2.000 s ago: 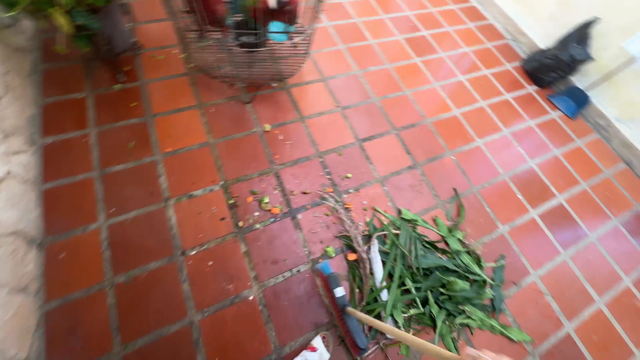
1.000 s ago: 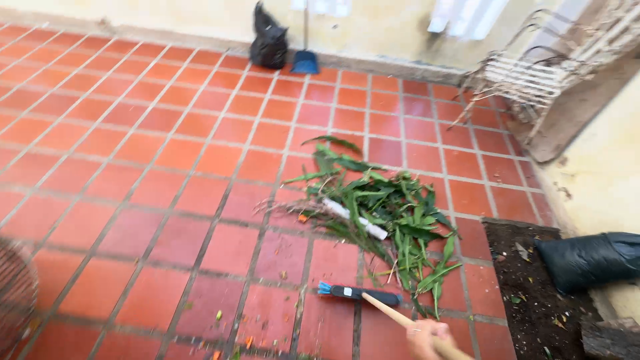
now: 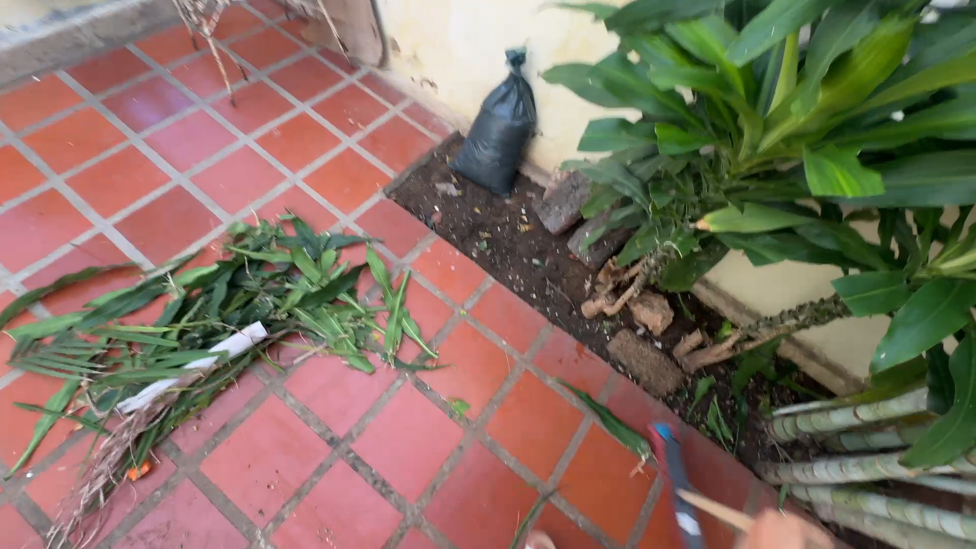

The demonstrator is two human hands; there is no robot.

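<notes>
At the bottom right, my right hand (image 3: pixel 785 530) is closed around the wooden handle (image 3: pixel 717 509) of a push broom. The broom head (image 3: pixel 677 488), dark with blue and red parts, lies on the tiles by the soil bed. A long green leaf (image 3: pixel 610 421) rests just left of its bristles. A pile of cut green leaves (image 3: pixel 290 282) with a white strip (image 3: pixel 194 367) and dry stems (image 3: pixel 114 465) covers the tiles at the left. My left hand is out of the frame.
A soil bed (image 3: pixel 526 252) with bricks (image 3: pixel 646 362) and a tied dark plastic bag (image 3: pixel 499 133) runs along the wall. Broad-leaved plants (image 3: pixel 762 130) and thick ringed stems (image 3: pixel 854 465) reach over the right side. Dry branches (image 3: pixel 210 38) hang at the top left.
The view has swung right, toward the soil bed and plants. The broom head, close beside the leaf pile before, is now well to its right near the bed.
</notes>
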